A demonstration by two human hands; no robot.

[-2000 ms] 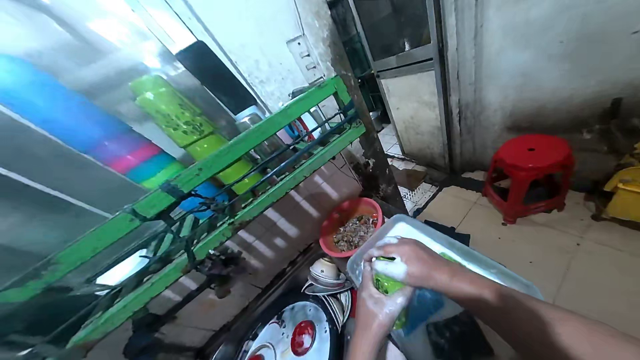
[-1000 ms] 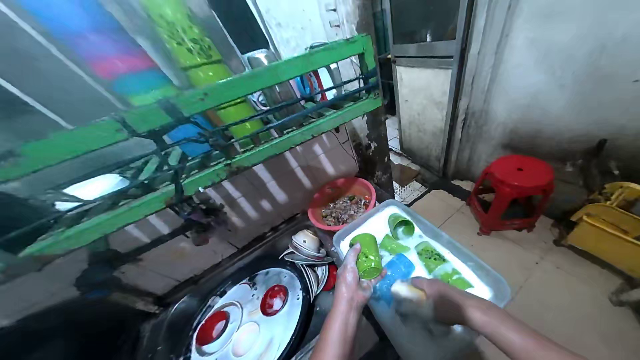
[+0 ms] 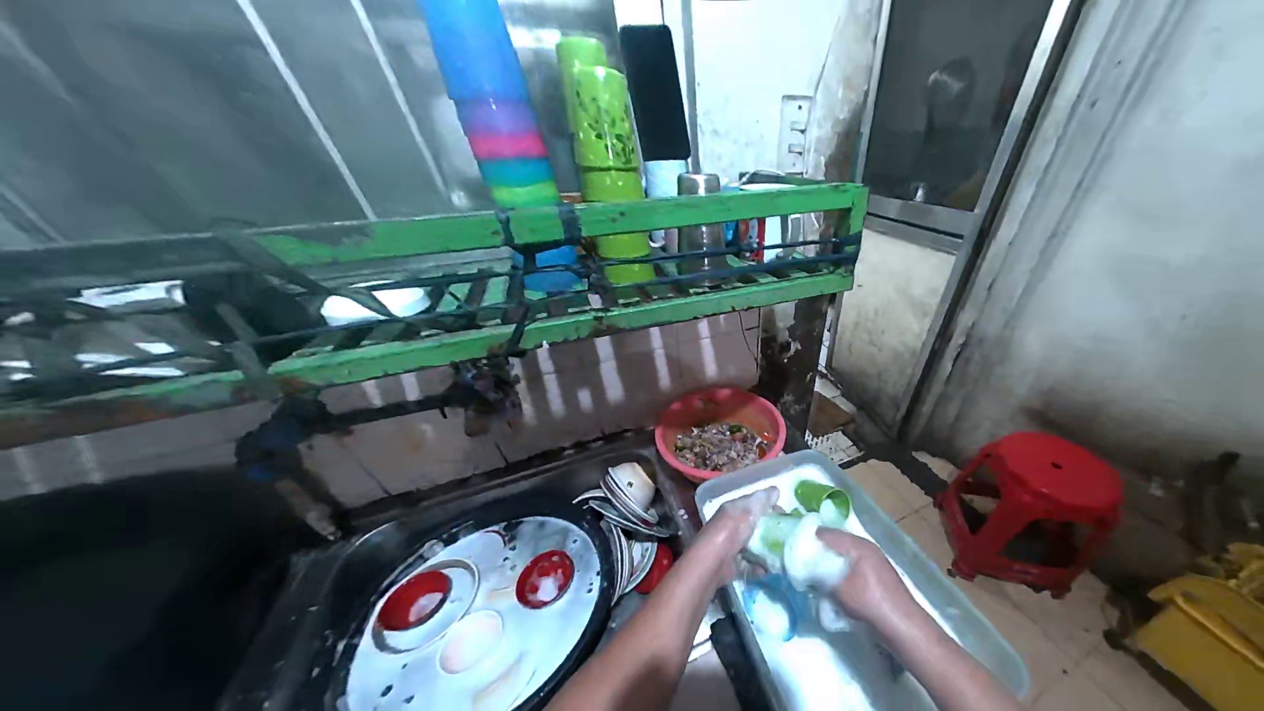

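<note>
Over a clear plastic tub of suds, my left hand grips a soapy green cup. My right hand holds a foam-covered white sponge against the cup's side. Another green cup lies in the tub just beyond my hands, and a blue cup lies in the foam below them. Left of the tub, a round basin of soapy water holds red bowls. Stacked bowls and plates lean between basin and tub.
A pink basin with food scraps stands behind the tub. Above the sink runs a green rack bearing stacked blue cups and green cups. To the right are a red plastic stool and a yellow container. A tap is at left.
A second ago my hands were apart, the left with a green cup; now the sponge in my right hand meets a cup in my left. The view has swung and levelled.
</note>
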